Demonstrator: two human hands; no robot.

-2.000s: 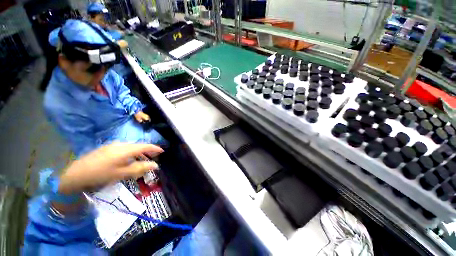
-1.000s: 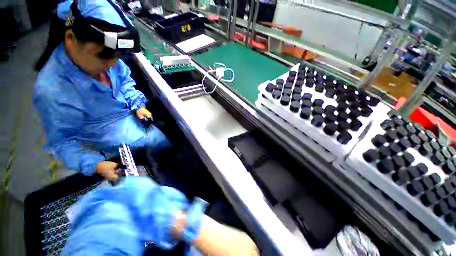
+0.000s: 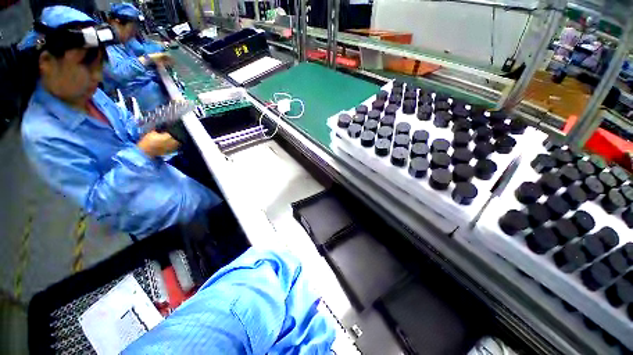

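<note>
A black crate (image 3: 43,299) at the lower left holds silvery toothed rows, a white paper label sheet (image 3: 119,317) and a red piece (image 3: 171,286). A blue sleeve of mine crosses the bottom middle, over the crate's right side and the line's edge; its hand is out of the picture or hidden. My other hand is not in view. White foam trays (image 3: 454,223) with rows of black cylindrical parts (image 3: 417,166) lie on the right, beyond the metal rail. Small black trays (image 3: 364,267) lie in the line channel.
A neighbour in blue (image 3: 104,159) on the left holds a toothed strip; another person (image 3: 130,66) sits behind. A white cable with small box (image 3: 284,105) lies by the green mat (image 3: 323,93). A black bin (image 3: 234,50) stands farther back. A white cable bundle (image 3: 490,347) shows at the bottom edge.
My forearm no longer shows a bare hand or wrist; only the sleeve shows. The neighbour has lifted a toothed strip from near the crate to chest height. The crate's label and red piece are uncovered again.
</note>
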